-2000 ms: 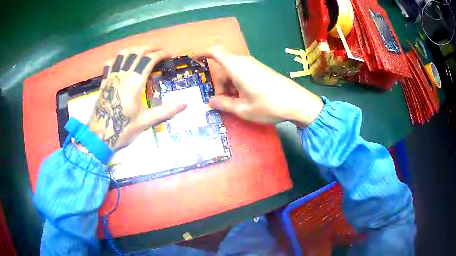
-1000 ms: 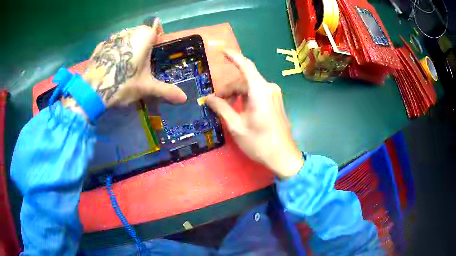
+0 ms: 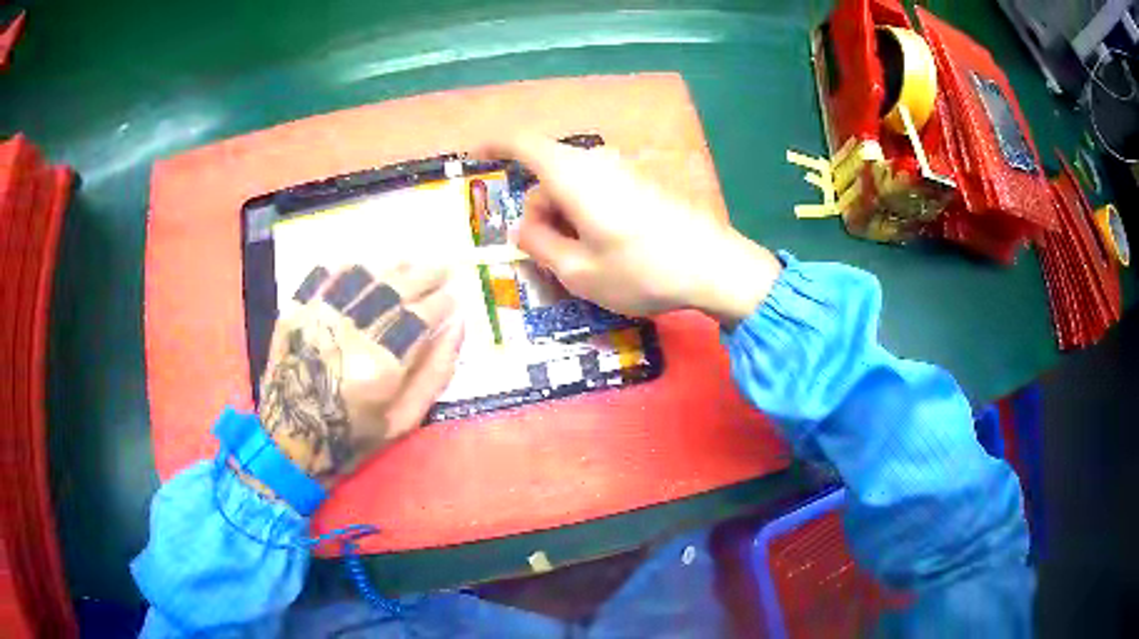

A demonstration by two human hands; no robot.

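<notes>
The tablet half-assembly (image 3: 259, 293) lies on an orange-red foam mat (image 3: 600, 468). Its large whitish battery pack (image 3: 375, 231) fills the left and middle. A blue mainboard (image 3: 562, 322) shows at the right, partly under my right hand. A pale strip of tape (image 3: 497, 253) lies across the battery's right edge, close to my right thumb. My left hand (image 3: 362, 350), tattooed with dark finger bands, is flat and slightly blurred over the lower battery, holding nothing. My right hand (image 3: 612, 237) is curled over the tablet's upper right, its index finger near the top edge; whether it grips anything is unclear.
A red tape dispenser (image 3: 856, 94) with a yellow roll and tape strips stands at the upper right. Beside it are red sleeves (image 3: 956, 87) with a board (image 3: 1003, 119) on top. A red stack (image 3: 25, 362) stands at far left. A blue-rimmed bin (image 3: 764, 587) is below right.
My left hand has moved down from the tablet's top onto the lower battery. My right hand has moved from the board's right side up across its top. The view has shifted, placing the tablet further right.
</notes>
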